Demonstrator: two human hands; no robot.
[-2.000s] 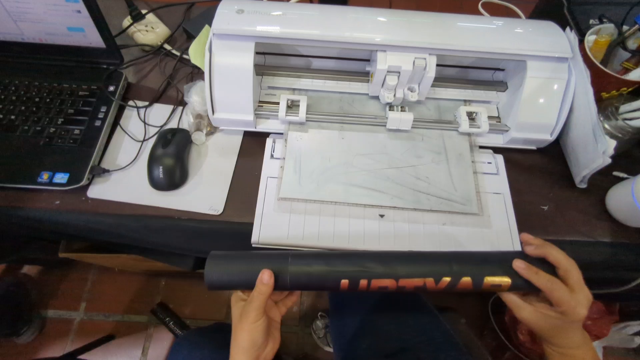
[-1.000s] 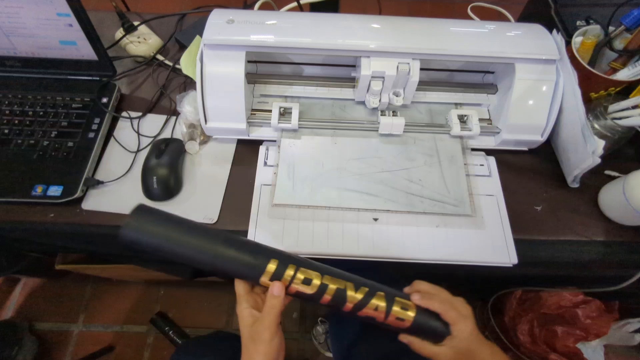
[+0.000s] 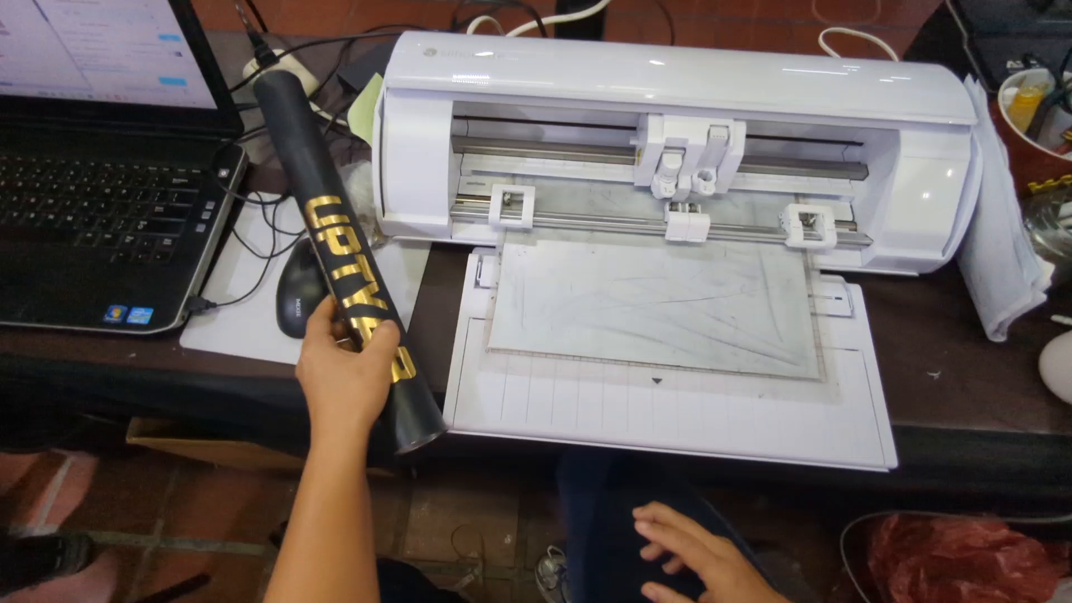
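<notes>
My left hand (image 3: 347, 360) grips a black cylindrical tube (image 3: 301, 159) with shiny gold lettering around its lower half. The tube slants over the mouse pad, its upper end near the cables behind the laptop and its lower end by the table's front edge. Below the table edge, my right hand (image 3: 695, 548) is empty, its fingers apart. A white desktop cutting machine (image 3: 670, 75) stands at the back of the table. A scuffed, pale flat sheet (image 3: 653, 301) reaches out from under its rollers, over a white extended tray (image 3: 670, 419).
At the left is an open black laptop (image 3: 92, 218); a black mouse (image 3: 300, 289) lies partly behind the tube on a white mouse pad (image 3: 226, 322). Cables run behind. Folded white material (image 3: 997, 218) and a cup of tools (image 3: 1026, 105) stand right. A red plastic bag (image 3: 955, 557) is below.
The tube was held in both hands in front of the table. It has moved up and left over the mouse pad in my left hand alone; my right hand has let go.
</notes>
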